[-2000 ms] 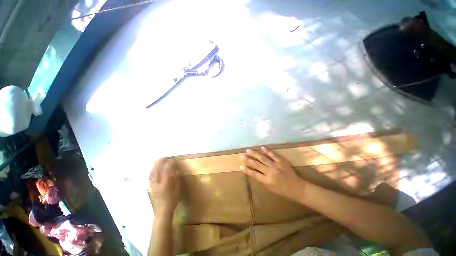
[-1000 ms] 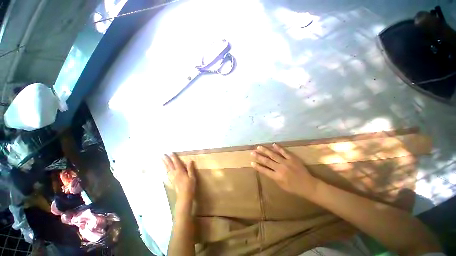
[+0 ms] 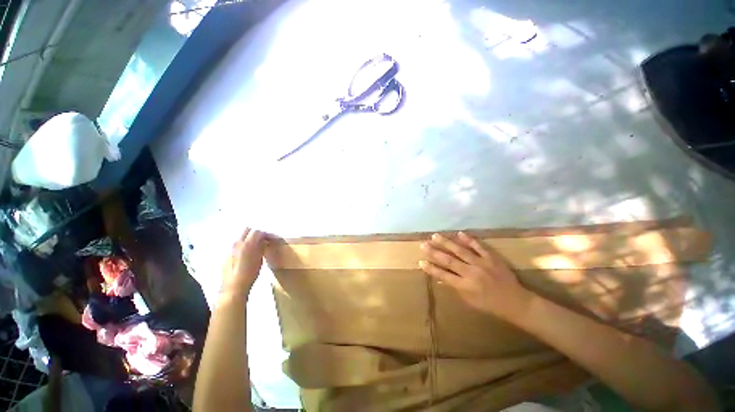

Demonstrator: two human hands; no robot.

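Note:
A tan-brown garment piece (image 3: 355, 310) lies on the pale table, with a vertical seam near its middle and folds near my lap. A long, straight, lighter tan strip (image 3: 346, 254) lies along its far edge. My left hand (image 3: 248, 256) is at the left end of the strip and cloth, its fingertips together at the corner. My right hand (image 3: 471, 269) lies flat with fingers spread on the strip, close to the seam.
Large shears (image 3: 355, 105) lie on the table beyond the cloth. A dark iron (image 3: 693, 105) stands at the upper right, cut off by the picture's edge. A white bag (image 3: 60, 151) and piled cloth (image 3: 145, 346) are at the left, beyond the table's edge.
My left hand has moved from lying on the cloth to its left corner. My right hand stays on the strip near the seam. The view has shifted, and the iron is now more cut off.

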